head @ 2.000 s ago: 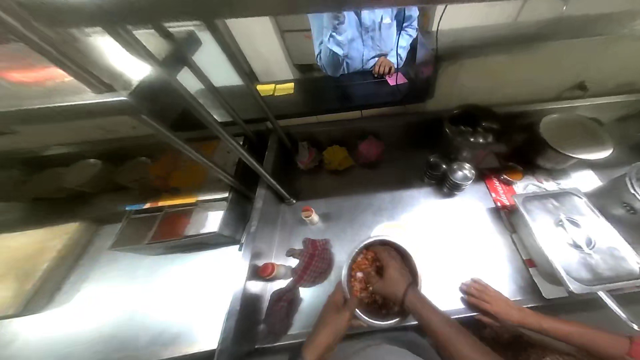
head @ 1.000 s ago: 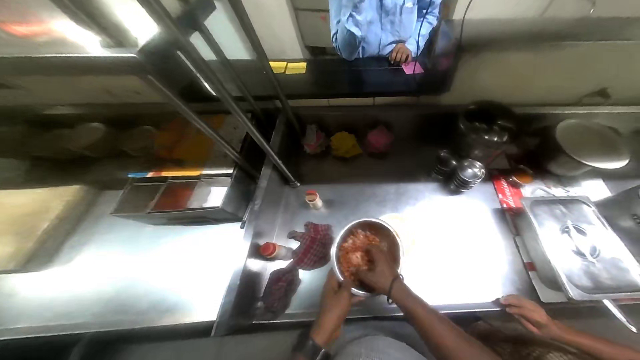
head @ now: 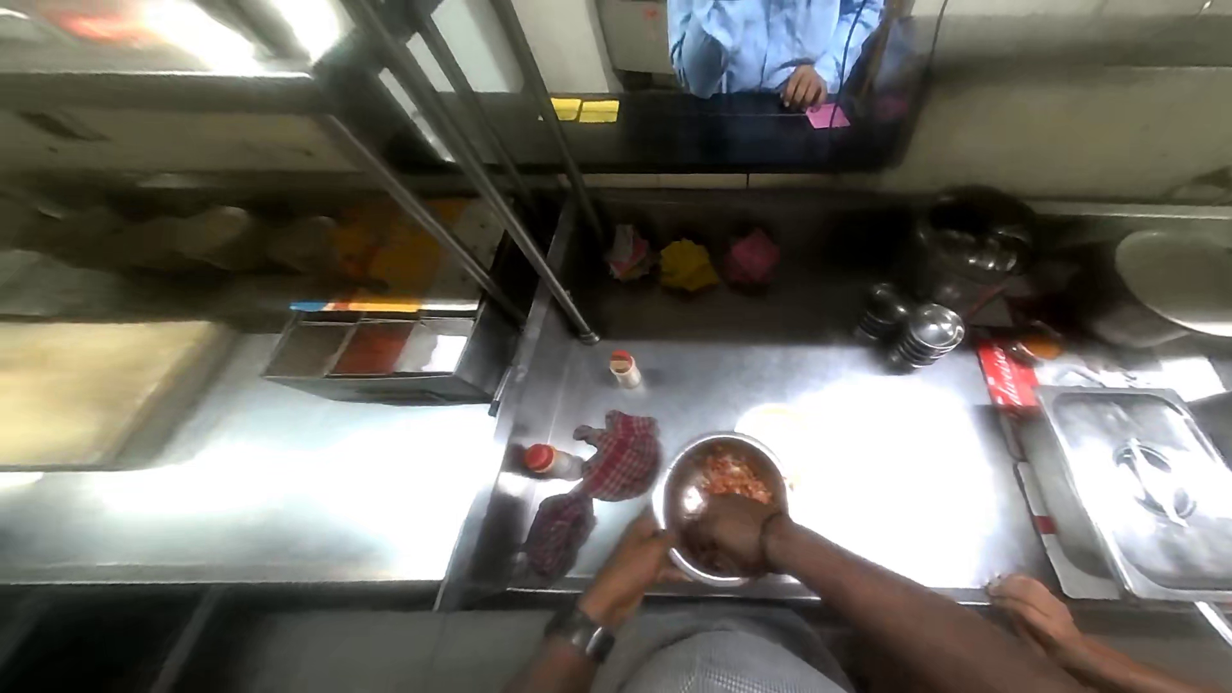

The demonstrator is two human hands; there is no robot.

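A round metal bowl [head: 674, 472] stands near the front edge of the steel counter, with a chopped reddish food mix [head: 733, 475] inside. My left hand [head: 630, 568], with a dark watch at the wrist, grips the bowl's left rim. My right hand [head: 733, 531] reaches down into the bowl against the mix; its fingers are hidden, so what it holds cannot be told. Left of the bowl lies a crumpled red checked cloth [head: 624, 457], beside a red-capped bottle [head: 553, 461]. Another red-capped bottle [head: 625, 369] stands farther back.
A co-worker's hand [head: 1035, 608] rests at the counter's front edge on the right. Also right are a lidded steel pan [head: 1136, 491] and stacked steel cups [head: 929, 335]. Left, past a raised edge, sits a sectioned metal box [head: 385, 385]. Metal poles slant overhead. A person in blue [head: 770, 43] stands beyond.
My right hand has shifted within the bowl, and more of the bowl's inner wall shows. The co-worker's hand at right has drawn back to the counter's edge.
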